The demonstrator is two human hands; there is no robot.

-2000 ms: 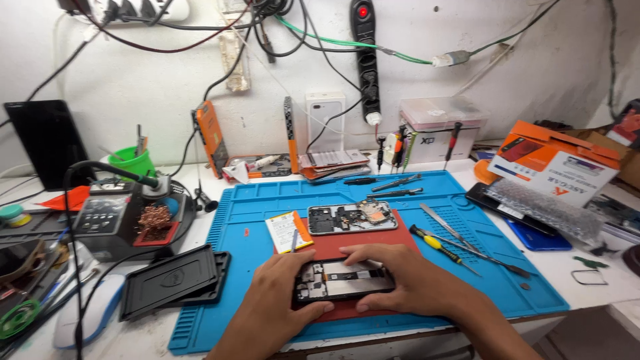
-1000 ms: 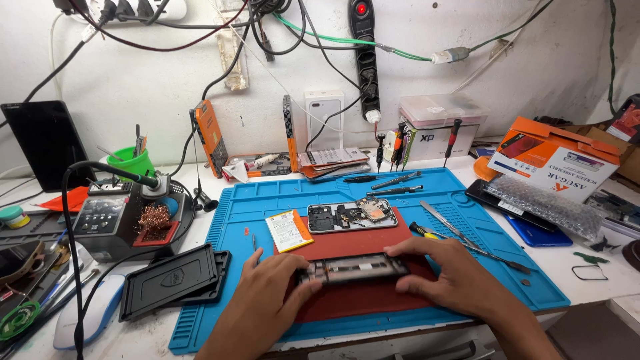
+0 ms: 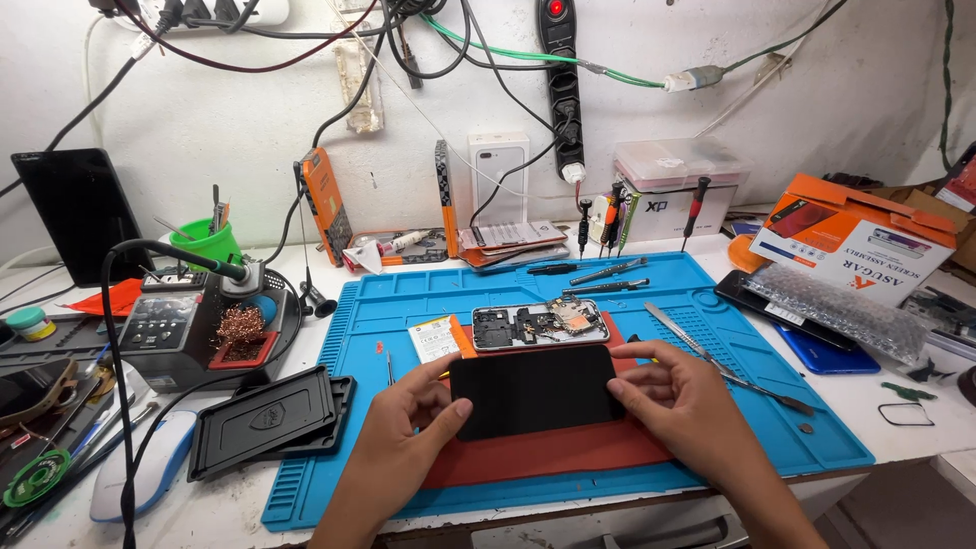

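Between both hands I hold a smartphone screen assembly point(image 3: 536, 393), its black glass face toward me, tilted above the red pad point(image 3: 549, 461). My left hand point(image 3: 415, 427) grips its left end, thumb on the front edge. My right hand point(image 3: 675, 404) grips the right end the same way. Just behind it lies an opened phone body point(image 3: 537, 324) with bare inner parts and a loose circuit board on its right half. A phone battery point(image 3: 436, 339) with an orange edge lies left of that body. All rest on a blue silicone repair mat point(image 3: 366, 320).
Left are a soldering station point(image 3: 171, 328), black plastic trays point(image 3: 263, 419) and a white computer mouse point(image 3: 145, 465). Metal spudgers point(image 3: 686, 332) lie right on the mat. Behind stand screwdrivers point(image 3: 612, 217); at right are a screen box point(image 3: 854, 236) and bubble wrap point(image 3: 839, 309).
The assembly showed its inner side two seconds ago and was tipped on edge a second ago; now its black glass faces me. Both hands have stayed on it.
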